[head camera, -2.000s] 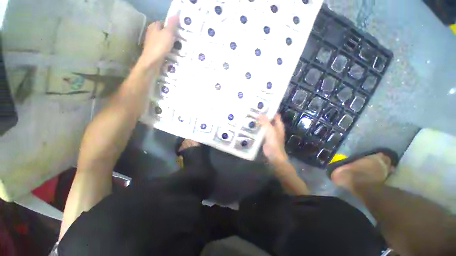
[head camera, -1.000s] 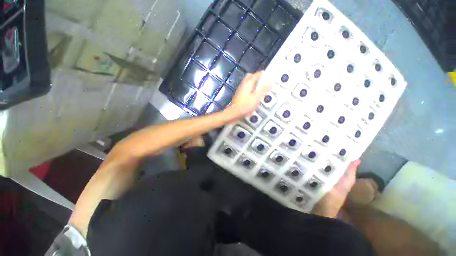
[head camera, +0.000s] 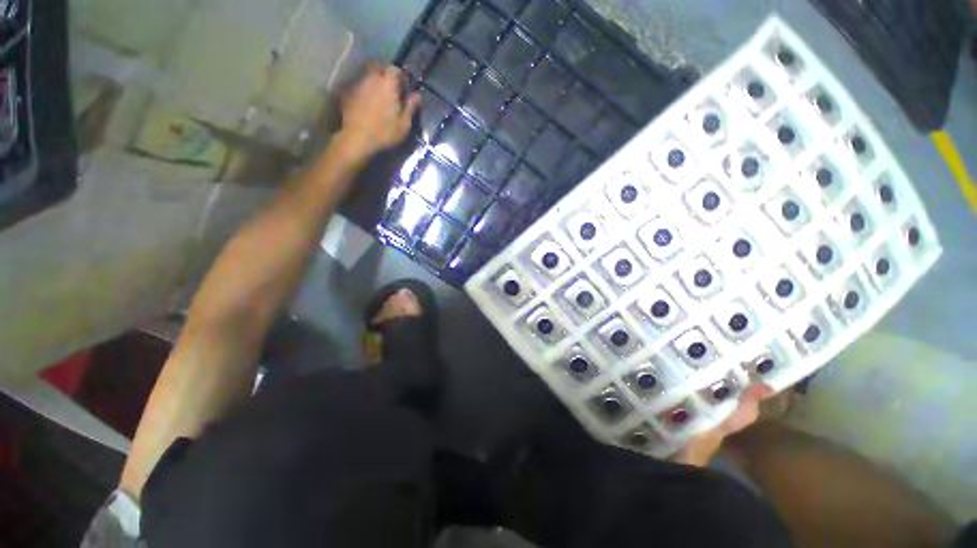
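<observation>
A white tray (head camera: 723, 246) with a grid of pockets, each showing a squarish outline and a dark round centre, is tilted at the right. My right hand (head camera: 729, 426) grips its lower right edge. A shiny black tray (head camera: 504, 118) with square pockets lies at its left, partly covered by the white tray; the pockets that show look empty. My left hand (head camera: 377, 107) is on the black tray's left edge, fingers curled at the rim. I cannot tell how firmly it holds it.
A pale worn box (head camera: 139, 214) stands at the left, with a dark case (head camera: 32, 118) at its far left. Another black tray (head camera: 905, 48) is at the upper right. A whitish-yellow box top (head camera: 889, 401) is at the right. My sandalled foot (head camera: 401, 310) is below the trays.
The white tray was lifted off the black tray and carried right. Over the last second my left hand left the white tray and moved to the black tray's left edge.
</observation>
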